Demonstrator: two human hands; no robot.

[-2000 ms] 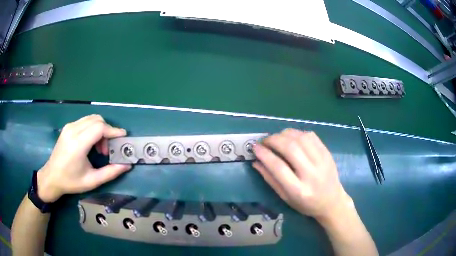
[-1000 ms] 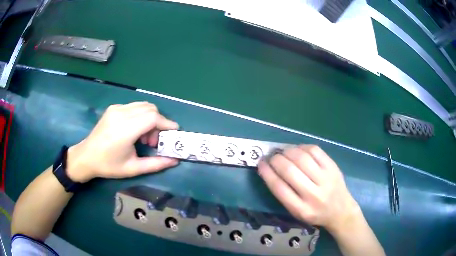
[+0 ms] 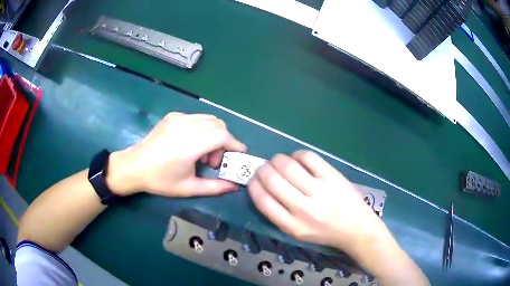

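A grey six-hole bar (image 3: 373, 196) lies across the green surface in front of me, its middle hidden by my right hand. My left hand (image 3: 182, 155) grips its left end between thumb and fingers. My right hand (image 3: 307, 198) lies over the bar with fingertips at a round recess near the left end; whether they hold a small part is hidden. A second bar (image 3: 215, 250) lies nearer me, with pale pins in its holes and dark fins along its far edge. My right forearm covers part of its right side.
Tweezers (image 3: 449, 240) lie at the right. Beyond the pale seam are a loose bar (image 3: 146, 42) at upper left and another (image 3: 481, 184) at far right. Stacked bars (image 3: 428, 28) stand on a white board (image 3: 386, 64). A red bin (image 3: 14, 125) and red button (image 3: 18, 43) are at left.
The view has swung, so things sit lower and further right, with the red button now showing. My right hand has moved left along the bar towards my left hand, which still grips the end.
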